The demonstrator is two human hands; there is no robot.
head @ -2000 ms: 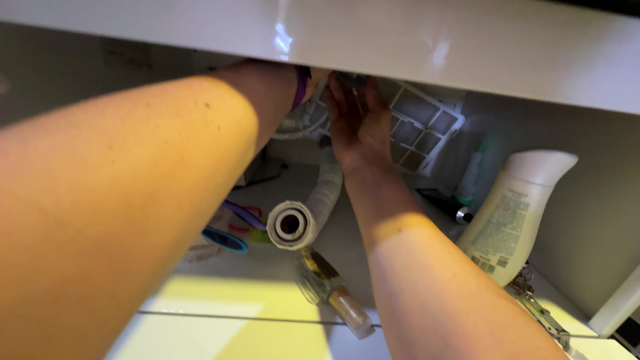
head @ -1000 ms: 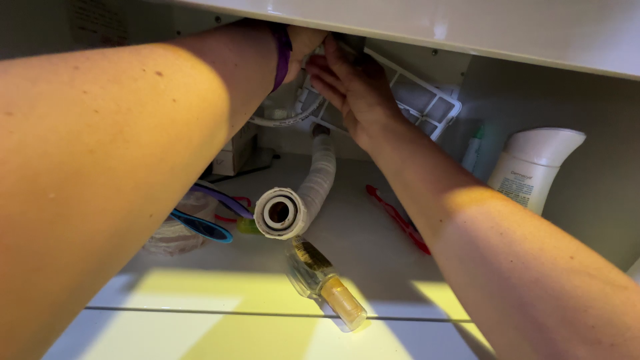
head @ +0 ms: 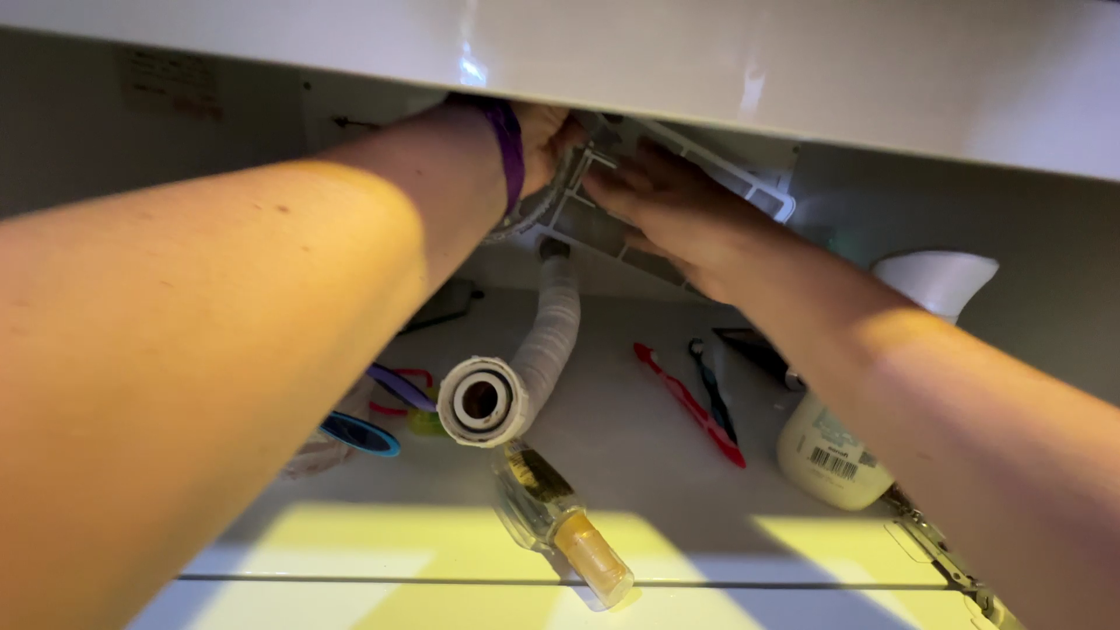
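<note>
Both arms reach up under the glossy white front edge of a cabinet. My left hand, with a purple band at its wrist, is beside a light, curved hose; its fingers are partly hidden, so its grip cannot be told. My right hand has its fingers apart in front of a white plastic grid frame and holds nothing visible. Below, a corrugated white drain hose leaves the back wall and ends in an open round white nut.
A clear bottle with a gold cap lies below the nut. Red and dark toothbrushes lie right of the hose. A cream bottle stands partly behind my right forearm, near a metal hinge. Purple and blue-rimmed items lie left.
My right hand has come away from my left, and its fingers are spread. The dark toothbrush, hidden by my forearm one second ago, now shows.
</note>
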